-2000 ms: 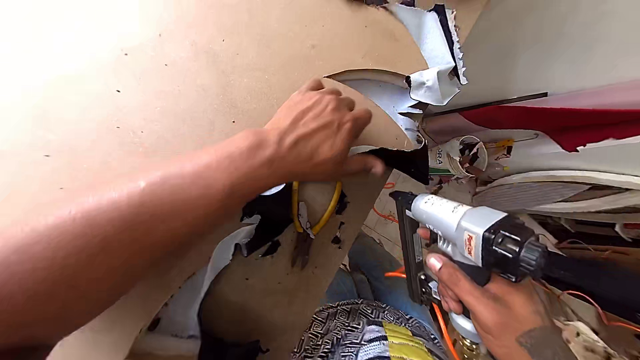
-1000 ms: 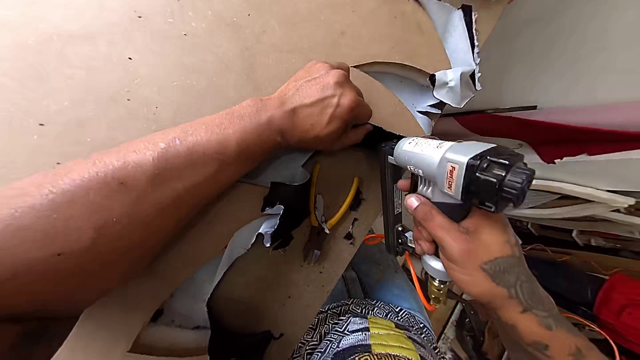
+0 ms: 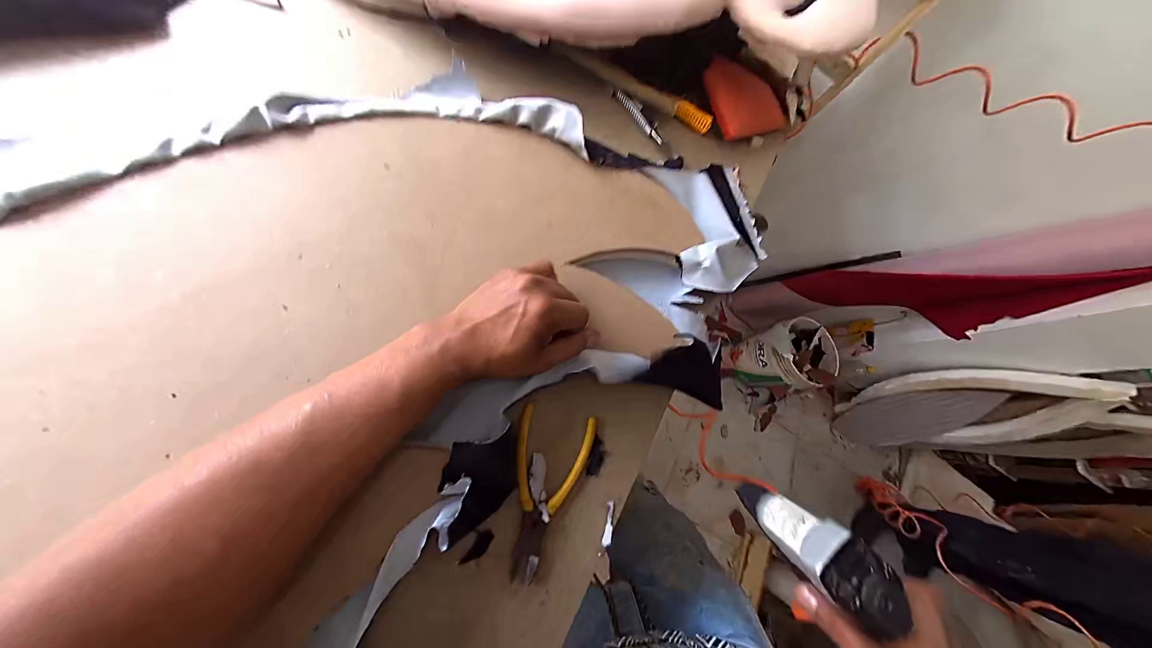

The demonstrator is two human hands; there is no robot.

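Note:
My left hand (image 3: 526, 319) rests with curled fingers on the edge of a curved tan board (image 3: 360, 243), at a strip of grey-backed fabric (image 3: 589, 364) whose black end (image 3: 688, 371) hangs at the board's corner. In my right hand (image 3: 864, 616), partly cut off by the frame's bottom edge and blurred, is a pneumatic staple gun (image 3: 823, 558), low and away from the board. Yellow-handled cutting pliers (image 3: 538, 504) lie with handles spread, just below the left hand. Whether the left fingers pinch the fabric is hard to see.
Beyond the board lie a red-orange object (image 3: 742, 99), a spring (image 3: 637, 117) and a yellow-ended tool (image 3: 691, 115). A bucket of scraps (image 3: 787, 355) stands on the floor. An orange air hose (image 3: 711, 450) runs below the board's edge. Padded curved pieces (image 3: 981, 409) sit at right.
The staple gun in my right hand has moved down and away from the board's edge, where it was beside my left hand. The black fabric end is now uncovered. The view has shifted.

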